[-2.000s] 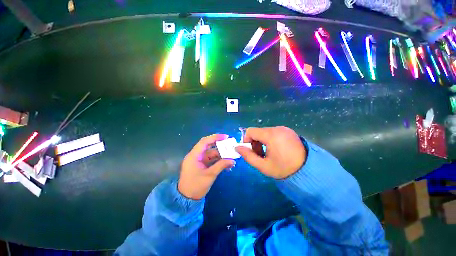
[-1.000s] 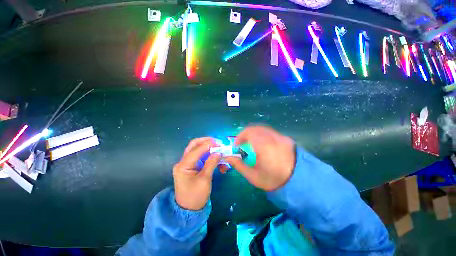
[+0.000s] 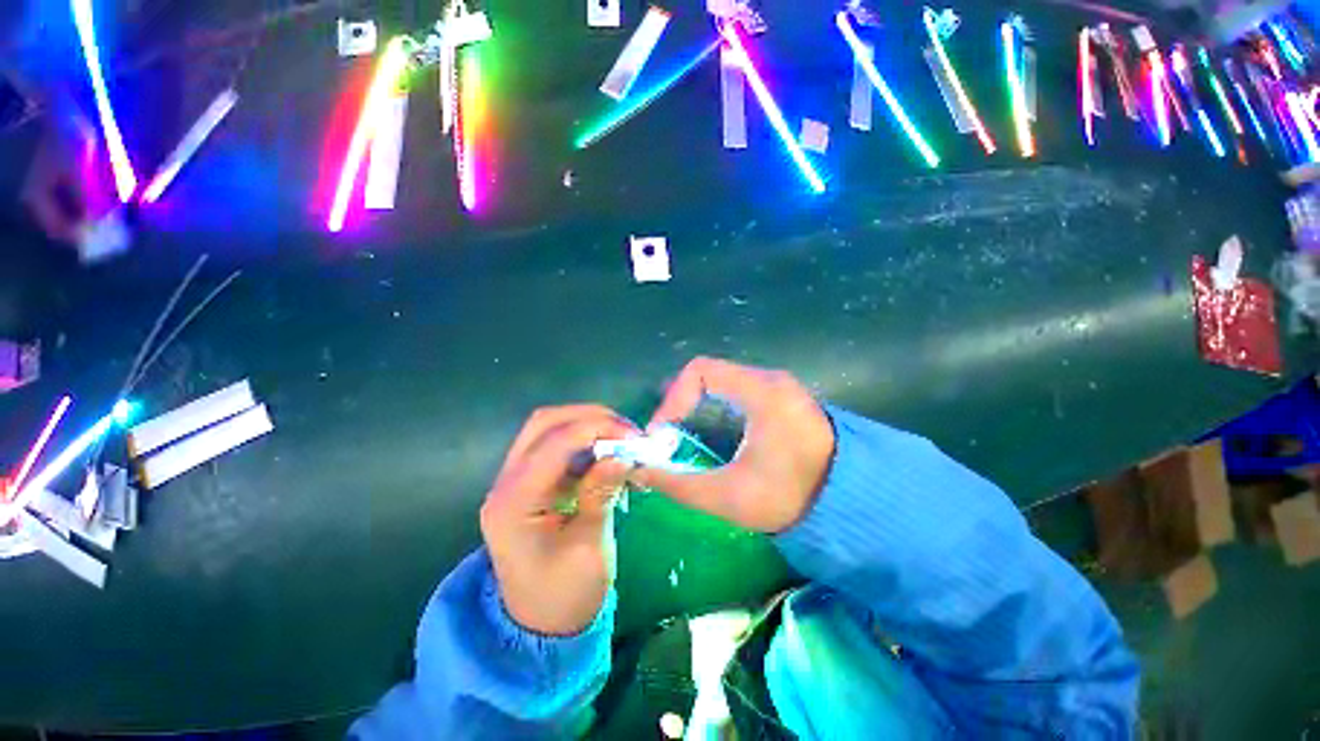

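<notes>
My left hand [image 3: 557, 507] and my right hand [image 3: 753, 446] meet at the centre, both gripping a small white light unit [image 3: 637, 450] between thumbs and fingers. The unit glows bluish white, and green light falls on my lap below it. Its details are mostly hidden by fingers and glare. A white square housing [image 3: 650, 259] with a dark hole lies on the green surface beyond my hands.
Glowing strips with pale strips [image 3: 775, 109] lie in a row along the far side. A pile of units [image 3: 87, 500] and two white flat strips [image 3: 200, 434] lie at left. A red packet [image 3: 1236, 322] lies at right. Cardboard [image 3: 1165, 514] is below the right edge.
The view has shifted, so the row sits higher. A blue-glowing strip and a pale strip now show at the upper left. My hands have turned the unit, and the light on my lap is now green.
</notes>
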